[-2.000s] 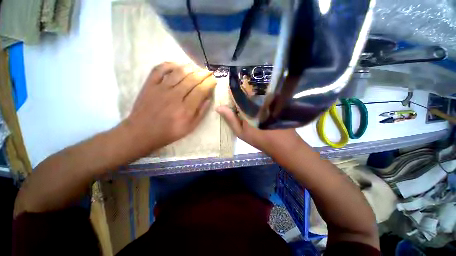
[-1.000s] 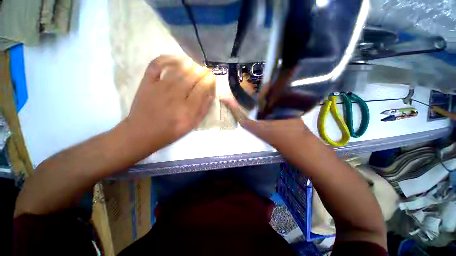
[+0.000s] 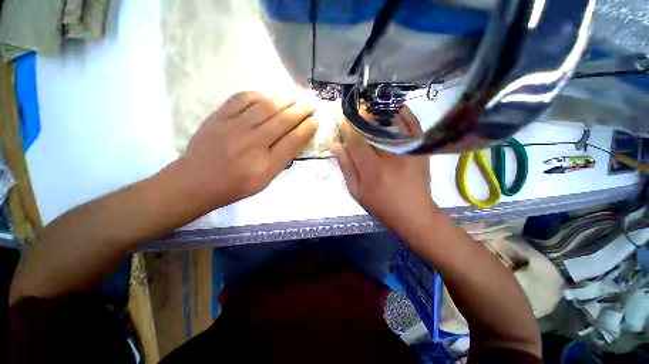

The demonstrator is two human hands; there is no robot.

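A beige fabric piece (image 3: 213, 64) lies on the white table, left of and under the sewing machine head (image 3: 427, 43). Its near edge is just below my fingertips. My left hand (image 3: 249, 146) lies flat on the fabric, fingertips beside the lit presser foot (image 3: 327, 92). My right hand (image 3: 388, 174) is at the fabric's right edge near the needle, its thumb towards the cloth. Its fingers are partly hidden by the glossy dark curved guard (image 3: 526, 78), so its hold cannot be told.
Scissors with yellow and green handles (image 3: 480, 179) lie right of my right hand, with thread snips (image 3: 569, 164) further right. Cut pieces (image 3: 35, 25) lie at the upper left. A blue crate (image 3: 416, 284) stands below the grey table edge (image 3: 285, 234), beside cloth heaps.
The fabric has moved away from me under the machine, and its near edge now lies close to my fingers. My right hand has turned more upward. The curved guard appears further right.
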